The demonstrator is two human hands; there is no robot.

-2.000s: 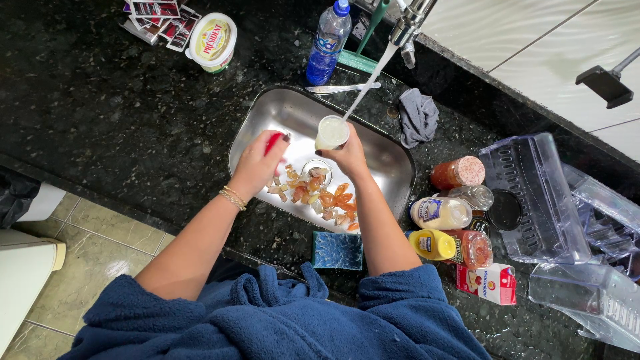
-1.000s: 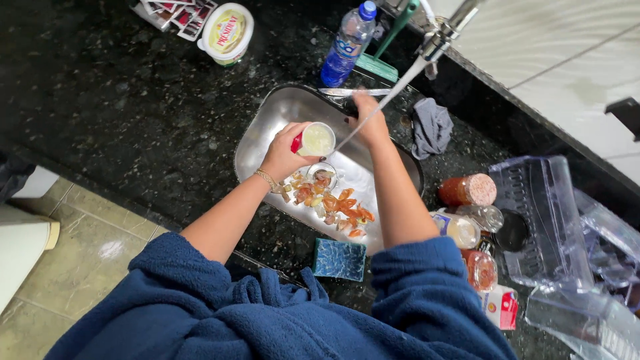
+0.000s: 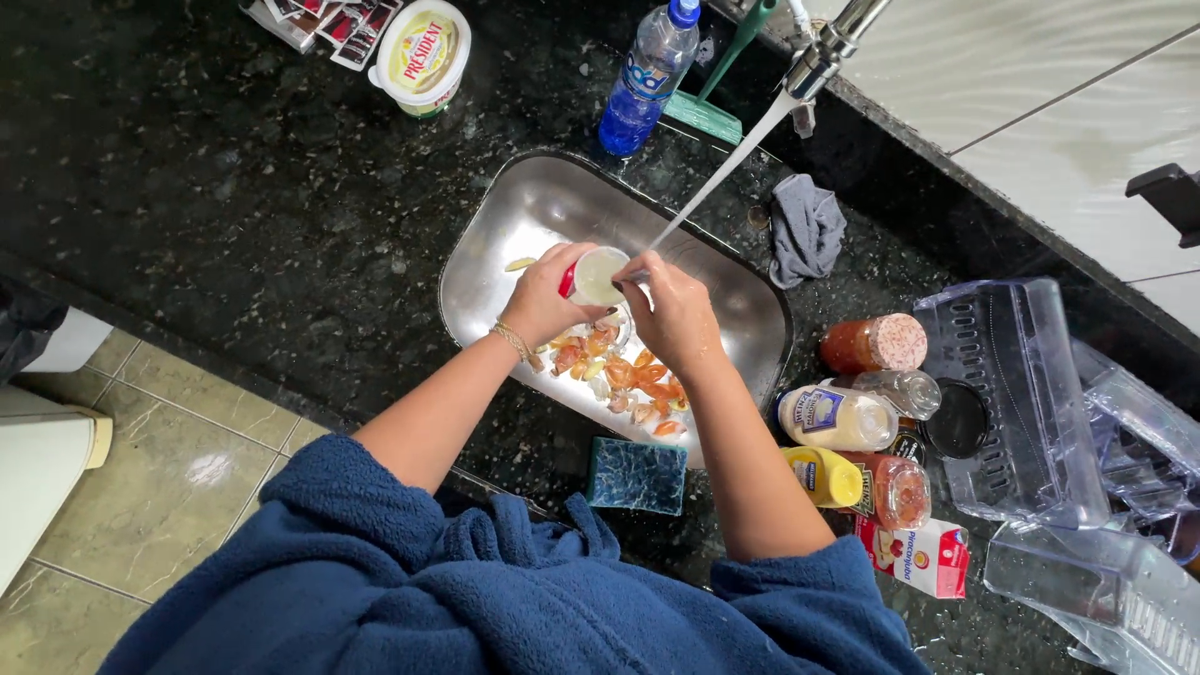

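Note:
Over the steel sink (image 3: pixel 553 192), my left hand (image 3: pixel 548 295) holds a small cup (image 3: pixel 601 276) with a red patch on its side and pale contents. The fingers of my right hand (image 3: pixel 673 314) pinch a thin metal utensil (image 3: pixel 638 277) at the cup's rim; most of it is hidden. Orange and pale food scraps (image 3: pixel 619 373) lie in the sink below my hands, around the drain. Water runs from the faucet (image 3: pixel 816 70) in a slanting stream just behind my right hand.
A blue detergent bottle (image 3: pixel 647 80), green squeegee (image 3: pixel 708 117) and grey cloth (image 3: pixel 806 230) lie behind the sink. A blue sponge (image 3: pixel 637 476) sits at its front edge. At right are a mayonnaise jar (image 3: pixel 834 417), other condiments and clear plastic bins (image 3: pixel 1022 403); a Président tub (image 3: pixel 422 56) stands back left.
The cup was in my right hand two seconds ago and is now in my left. My right hand has moved from the sink's back edge to the cup. The knife on that edge is gone from there.

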